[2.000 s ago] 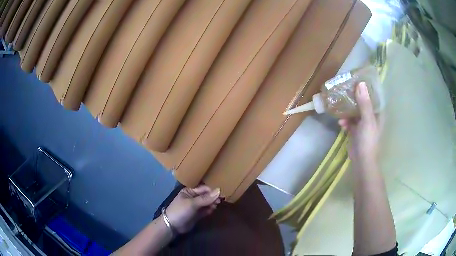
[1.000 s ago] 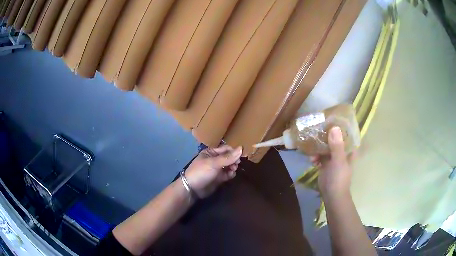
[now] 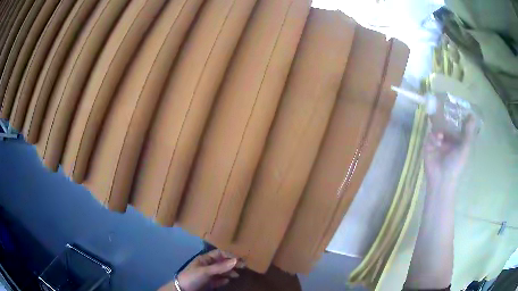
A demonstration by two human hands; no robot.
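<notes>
Tan leather panels (image 3: 250, 113) overlap in a wide row, each with a dark line along it. A thin shiny wet glue line (image 3: 353, 165) runs on the rightmost panel. My right hand (image 3: 448, 142) holds the glue bottle (image 3: 454, 113), blurred, to the right of the panels; its white nozzle points left, near the upper part of the dark line on the rightmost panel. My left hand (image 3: 213, 270) is at the bottom edge of the panels, its fingertips pinching the lower end of a panel near the right of the row.
Yellow strips (image 3: 397, 210) lie right of the row, beside large yellow-green sheets (image 3: 483, 187). White paper (image 3: 363, 216) lies under the work. A dark brown piece (image 3: 267, 281) is below the panels. A metal-framed stool (image 3: 76, 267) stands on the blue-grey floor (image 3: 147, 250).
The bottle has moved from the panel's lower end up and right. My left hand has gone lower in view and stays at the bottom edge. The view has shifted, showing more panels.
</notes>
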